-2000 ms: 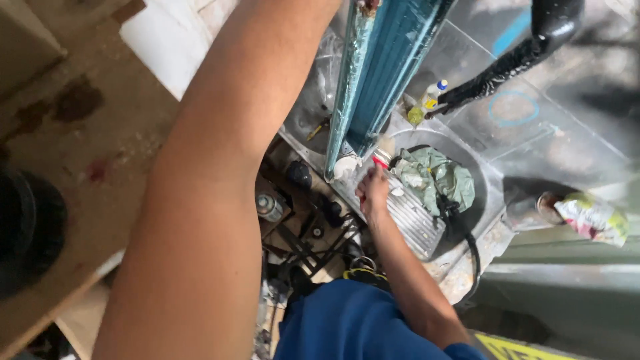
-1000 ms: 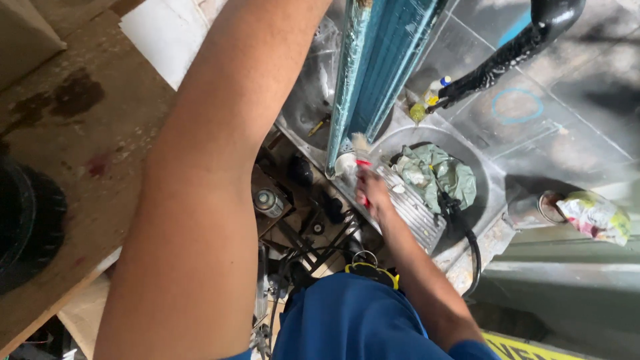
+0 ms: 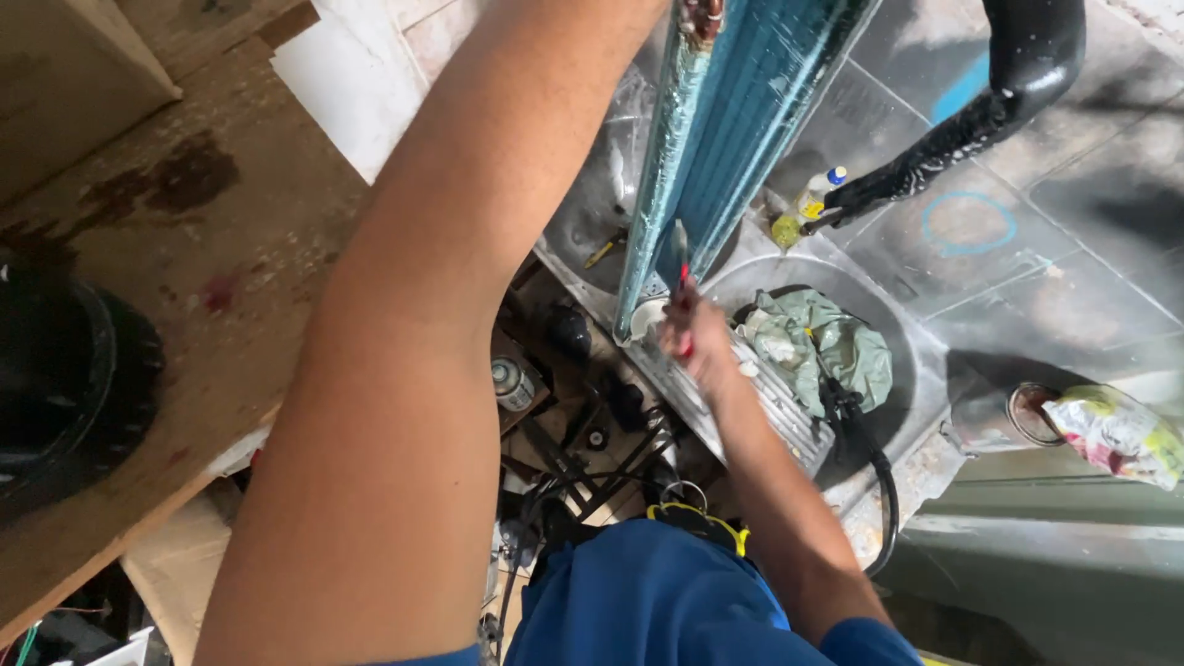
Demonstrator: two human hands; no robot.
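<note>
My right hand is closed around the red handle of a paintbrush, its bristles in front of a teal ribbed panel. The panel looks like a shutter or door piece and stands tilted over the sink. Its near edge looks wet and shiny. A small white cup sits beside the panel's lower end, near my right hand. My left arm reaches up past the top edge. Reddish-brown shapes at the panel's top may be my left fingertips, but this is unclear.
A metal double sink holds a crumpled green cloth or bag and a black hose. Behind stand a small bottle and a black pipe. An open can is right, a black bucket left, a spray can below.
My right hand has stayed near the panel's lower end with the brush. The brush has moved up and away, its bristles now in front of the teal surface. My left arm keeps reaching upward.
</note>
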